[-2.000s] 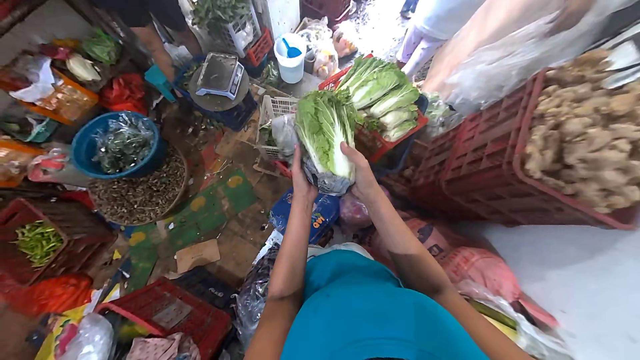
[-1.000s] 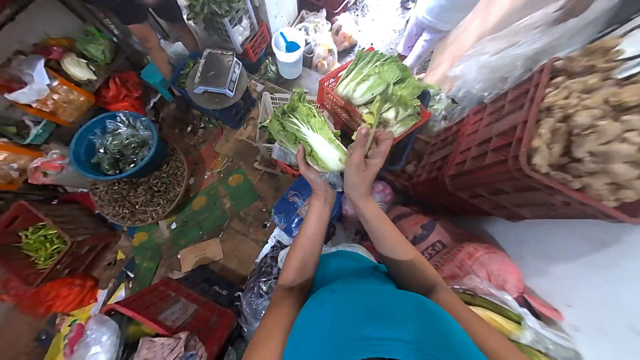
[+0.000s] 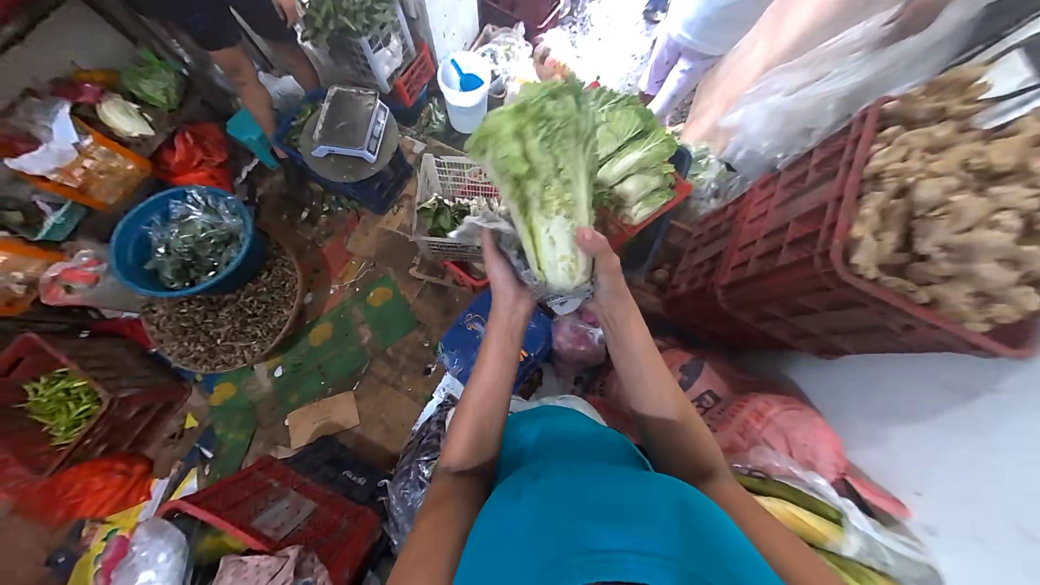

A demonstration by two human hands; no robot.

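A head of napa cabbage [image 3: 548,179] stands upright between my hands, leafy top away from me, with greyish wrapping, perhaps newspaper, around its base. My left hand [image 3: 505,272] presses the wrapping at its left side. My right hand [image 3: 603,264] grips the right side of the base, thumb on the pale ribs. Behind it, more napa cabbages [image 3: 638,162] lie in a red plastic crate [image 3: 681,195]. Left of the held head is a white plastic basket [image 3: 431,175] with some leafy greens. The fingers behind the cabbage are hidden.
A digital scale [image 3: 351,122] rests on a round stand. Red crates [image 3: 780,236] of ginger root [image 3: 946,195] rise at the right. Left are a blue basin [image 3: 130,264] and a round tray of small brown produce [image 3: 223,325]. Other people's arms [image 3: 248,89] and legs [image 3: 678,65] show at the top.
One second ago the cabbage was tilted to the left with my right hand raised at its base; now it is upright between both hands. Two seconds ago it was also held in both hands.
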